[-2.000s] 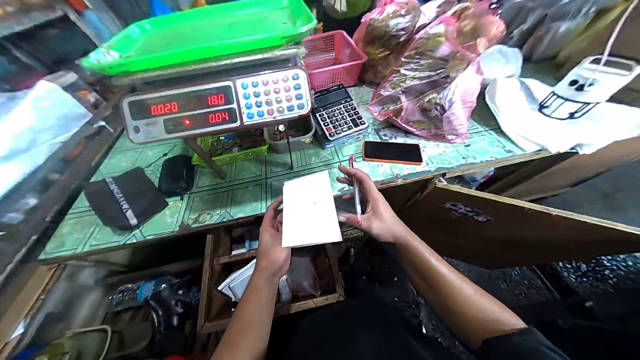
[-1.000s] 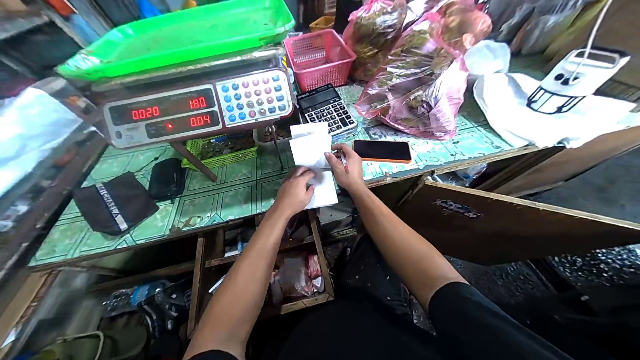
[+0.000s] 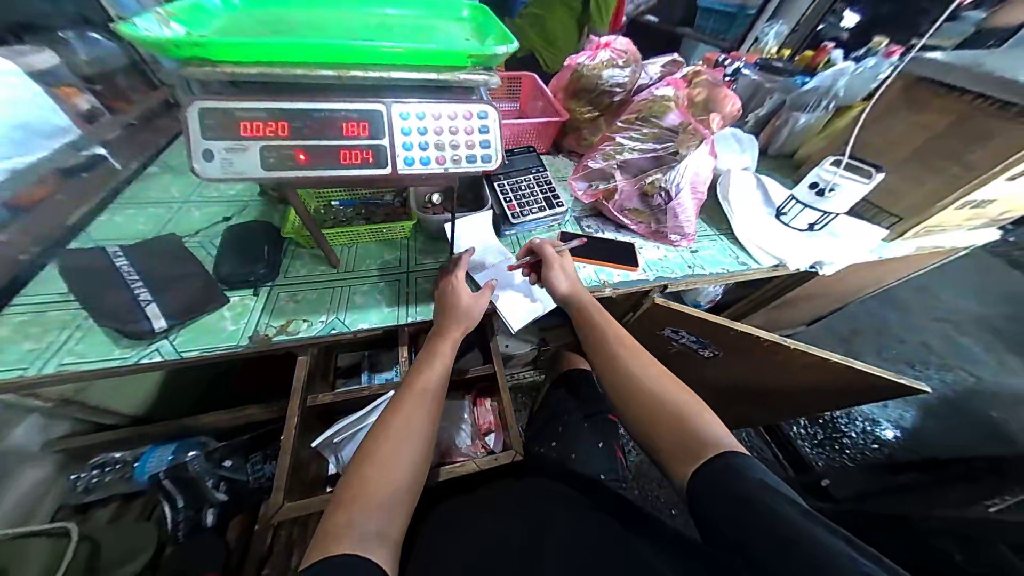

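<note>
An open paper notepad [image 3: 520, 300] lies at the front edge of the green tile-patterned counter, one leaf folded up toward the calculator [image 3: 528, 188]. My left hand [image 3: 462, 298] rests on the pad's left side, fingers and thumb apart, holding it down. My right hand [image 3: 552, 268] grips a pen [image 3: 548, 253] over the pad's upper right part; whether the tip touches the paper cannot be told. Just right of that hand lies a smartphone with an orange edge [image 3: 600, 251].
A digital scale [image 3: 344, 140] with a green tray [image 3: 320, 36] stands behind. Coins fill a yellow-green basket [image 3: 350, 218]. Pink plastic bags [image 3: 648, 172] sit at the back right. Below are an open wooden drawer [image 3: 504, 400] and a wooden panel [image 3: 768, 360] jutting right.
The pad, shut two seconds ago, is now open. My left hand has moved from turning its leaves to lying flat on it, and my right hand holds the pen over the page.
</note>
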